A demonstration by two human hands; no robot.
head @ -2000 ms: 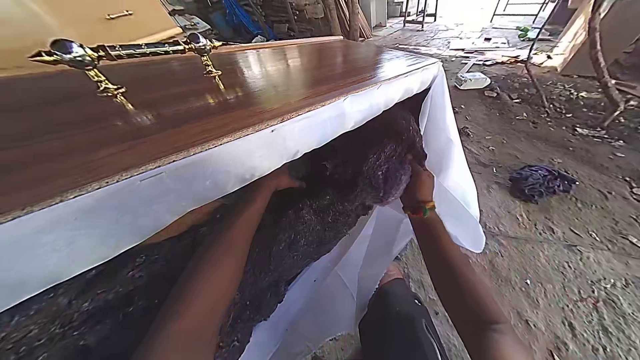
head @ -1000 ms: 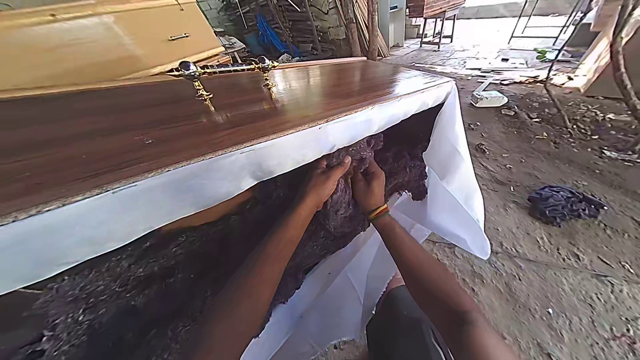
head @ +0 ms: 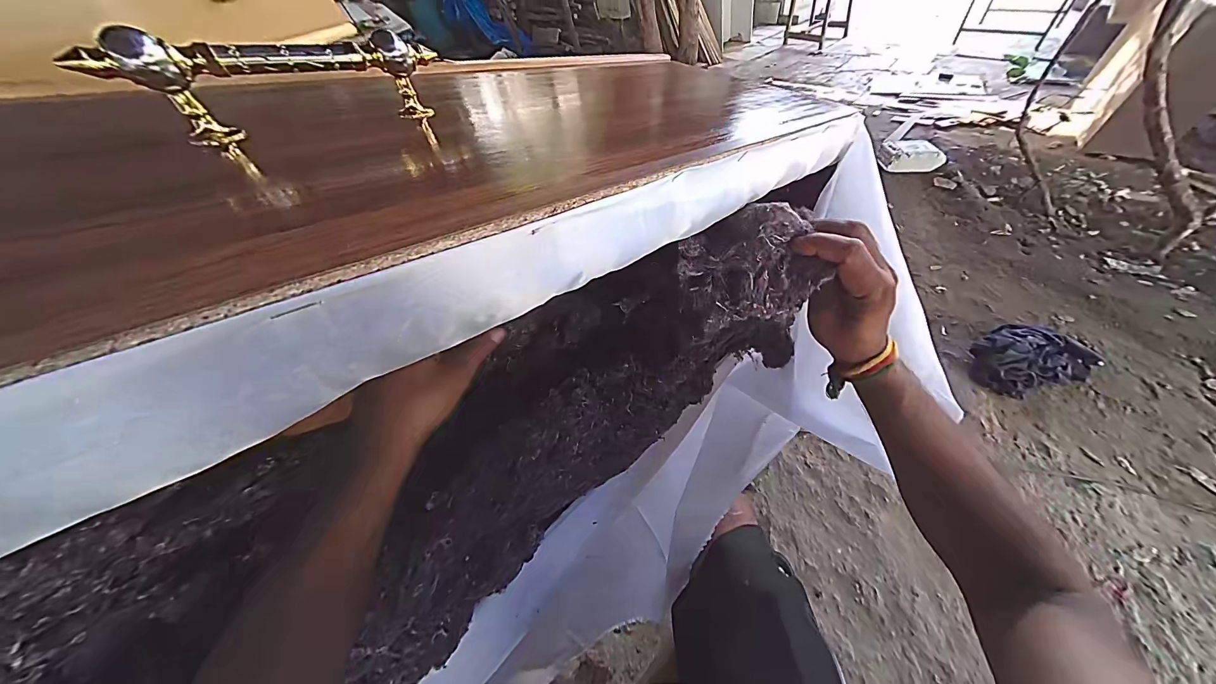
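Note:
My right hand [head: 848, 285] pinches the end of a clump of dark fibrous stuffing [head: 746, 271] near the far corner of a varnished wooden box [head: 532, 123], which looks like a coffin. My left hand [head: 432, 385] reaches under the box's edge at the centre left; its fingers are partly hidden, so its hold cannot be made out. White cloth [head: 418, 328] is stapled along the edge and hangs loose at the corner and below. More dark stuffing [head: 541, 475] fills the space between the edge and the lower cloth. A gold and silver coloured handle [head: 285, 59] is on the box's glossy face.
A dark crumpled cloth [head: 1035, 359] lies on the dirt ground at the right. Beyond it are a white plastic container [head: 912, 155], thin tree trunks [head: 1164, 133] and scattered boards. A light-coloured wooden panel [head: 228, 24] stands behind the box at the upper left.
My hands, close together at the stuffing one second ago, are now apart. The right has moved toward the far corner with a clump, and the left has moved back under the edge.

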